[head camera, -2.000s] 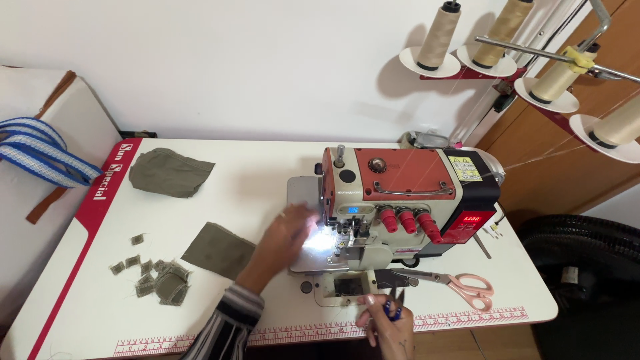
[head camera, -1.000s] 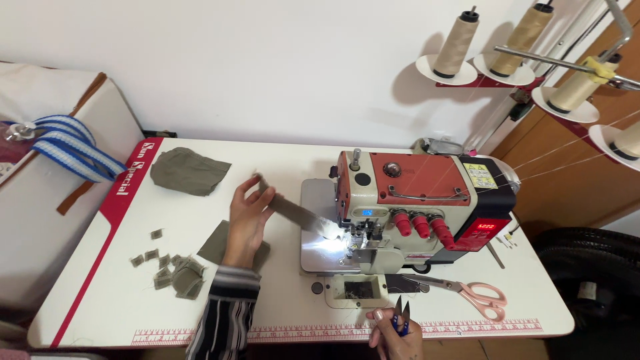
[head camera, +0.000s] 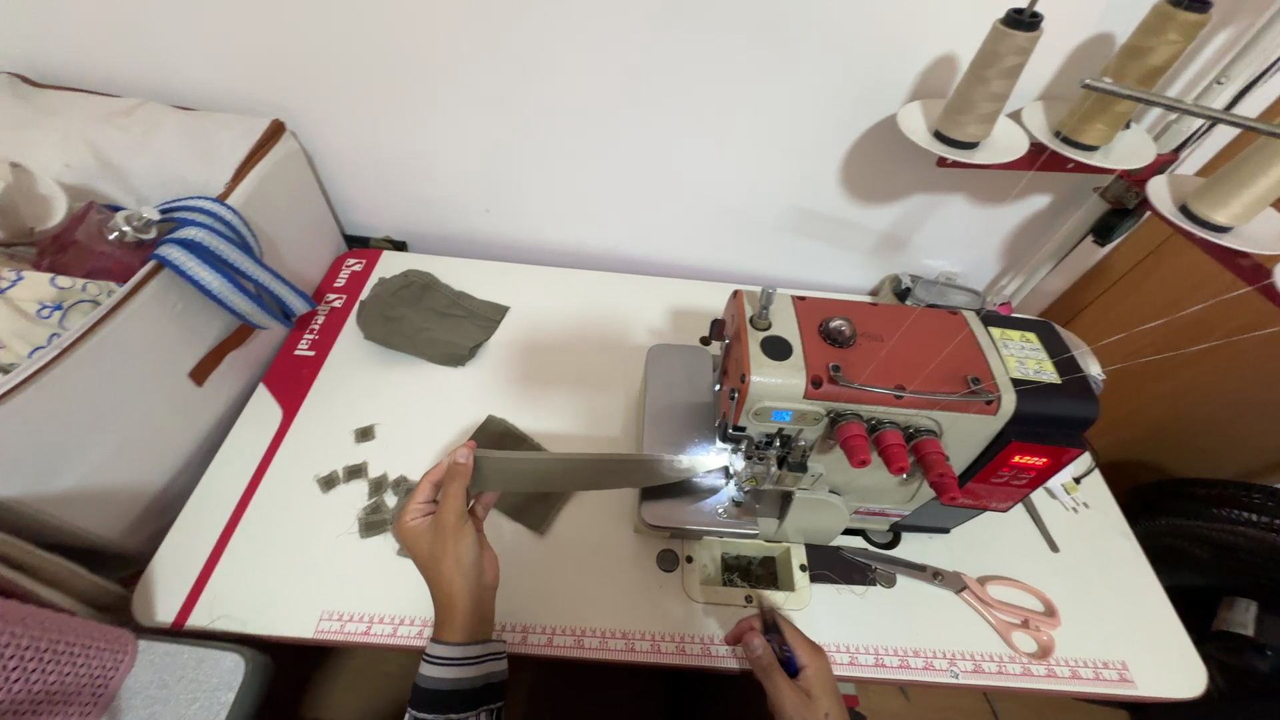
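My left hand (head camera: 455, 530) pinches the left end of a long olive fabric strip (head camera: 590, 471), which runs right to the lit needle area of the red and white overlock sewing machine (head camera: 880, 390). My right hand (head camera: 790, 665) is closed around small dark-bladed thread snips with a blue handle (head camera: 780, 640), by the table's front edge, just below the machine's scrap opening (head camera: 750, 573). A flat olive fabric piece (head camera: 510, 432) lies partly under the strip. Farther back rests a larger olive fabric piece (head camera: 430, 318). Several small olive fabric pieces (head camera: 375, 515) lie left of my left hand.
Pink-handled scissors (head camera: 1010, 605) lie right of the scrap opening. A printed ruler (head camera: 580, 638) follows the table's front edge. Thread cones (head camera: 990, 85) stand on a rack at the upper right. A white fabric bin (head camera: 180, 400) with a blue and white strap (head camera: 215, 250) stands at the left.
My left hand has gone from beside the needle area to the left, and the strip, raised a second ago, now stretches nearly level. My right hand stays near the front edge with the snips.
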